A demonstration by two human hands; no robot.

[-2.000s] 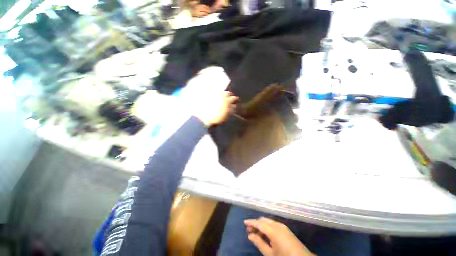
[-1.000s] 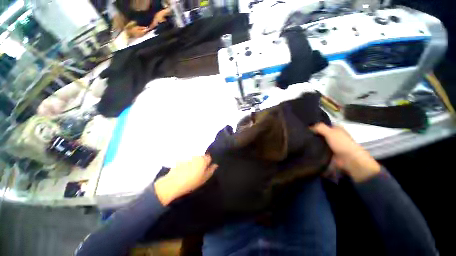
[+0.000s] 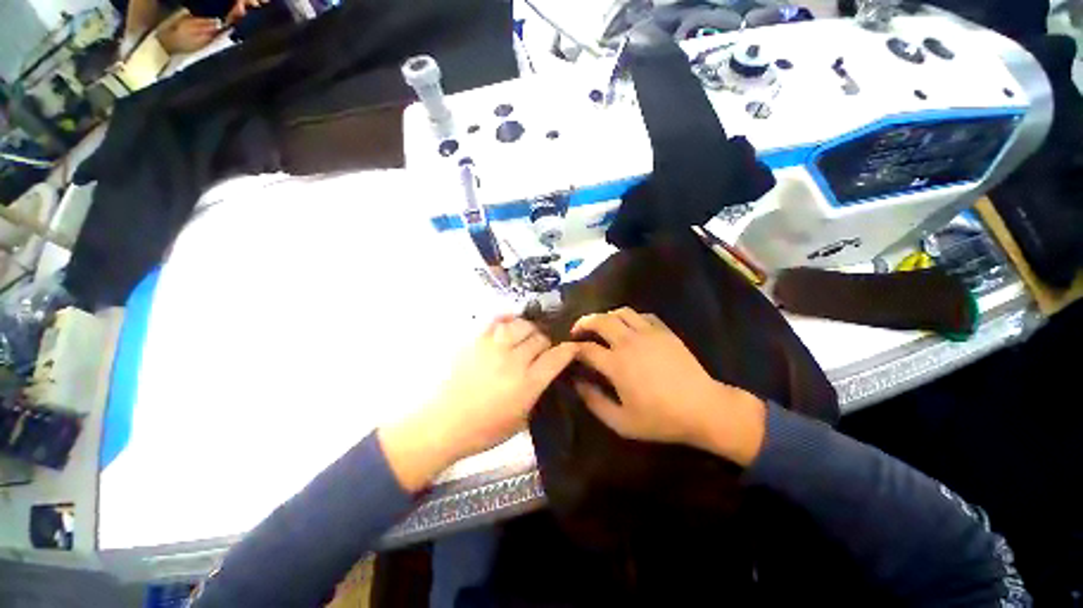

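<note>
A dark brown-black garment panel [image 3: 689,475] lies over the right part of the white table and hangs off its front edge towards my lap. Its upper left edge is close to the presser foot and needle [image 3: 537,279] of the white sewing machine [image 3: 772,119]. My left hand [image 3: 481,386] is at the panel's left edge, its fingertips on the cloth just in front of the presser foot. My right hand [image 3: 647,374] lies on the panel, fingers bent, holding the cloth beside my left fingertips. Whether the cloth is under the foot is hidden.
A black cloth strip [image 3: 683,131] hangs over the machine arm. A brown-black roll [image 3: 879,299] and a slim orange tool [image 3: 736,255] lie at the right. More dark cloth [image 3: 226,131] lies behind the table. A person's hand [image 3: 190,33] shows at the top left.
The panel has moved from my lap up onto the table by the needle. Both hands have moved up and closer together. The view has shifted nearer the machine.
</note>
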